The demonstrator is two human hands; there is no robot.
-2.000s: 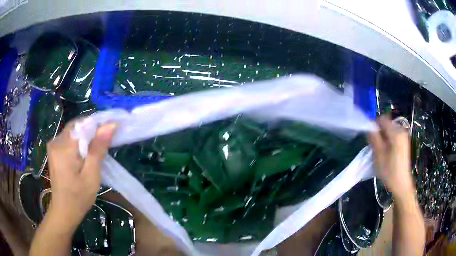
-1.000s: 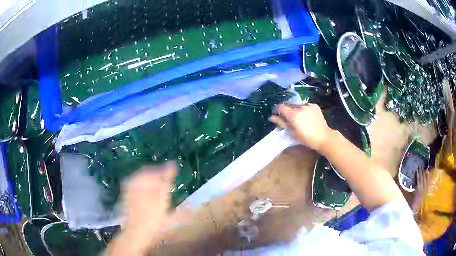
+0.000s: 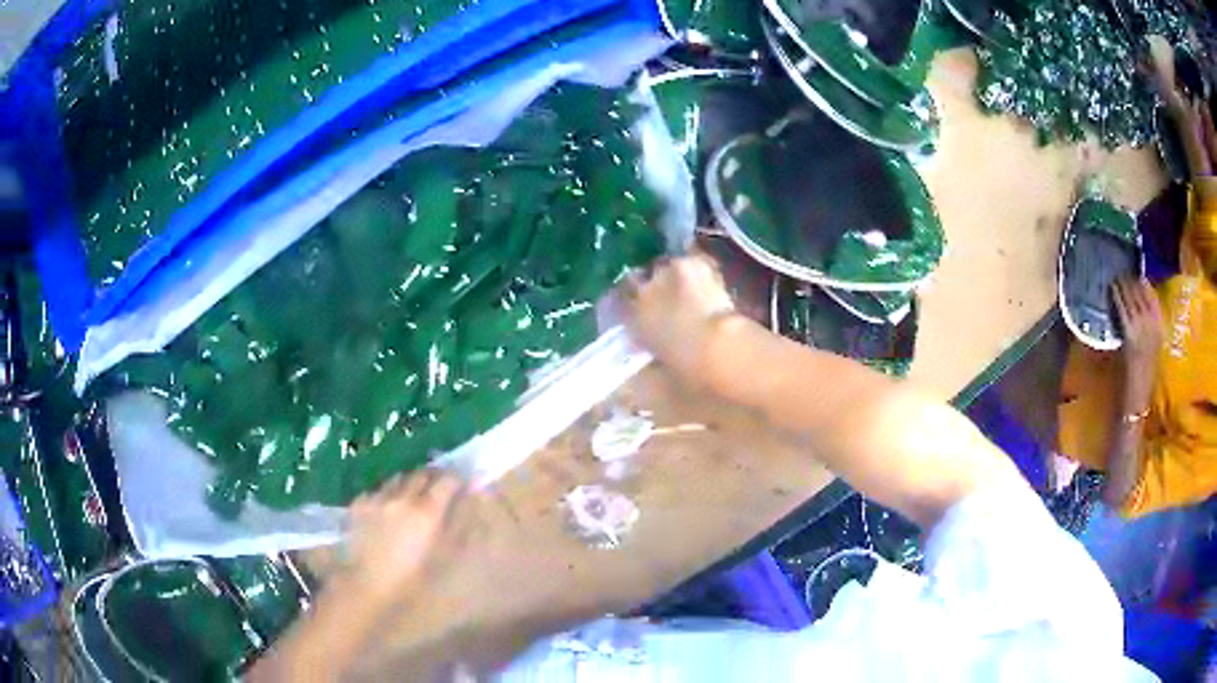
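Note:
A white liner (image 3: 147,467) lies spread in front of me, heaped with loose glossy green panels (image 3: 400,294). My right hand (image 3: 678,310) is closed on the liner's edge at its near right corner. My left hand (image 3: 407,520) is blurred, at the near edge of the liner; its fingertips touch the edge, but whether they grip it I cannot tell. Two white blobs (image 3: 601,514) sit on the tan board just right of my left hand, and a thin pale stick lies at the upper one.
A large blue bin (image 3: 360,114) stands behind the liner. Green housings (image 3: 828,200) stack at the right, others (image 3: 187,620) at the near left. Small glittering green parts (image 3: 1068,67) heap at the far right. A person in a yellow top (image 3: 1161,387) holds a housing (image 3: 1102,274).
The liner, first held up in both hands, has come down onto the bench around the panels. The view has turned toward the right, showing more of the neighbour. My left hand has moved to the liner's near edge.

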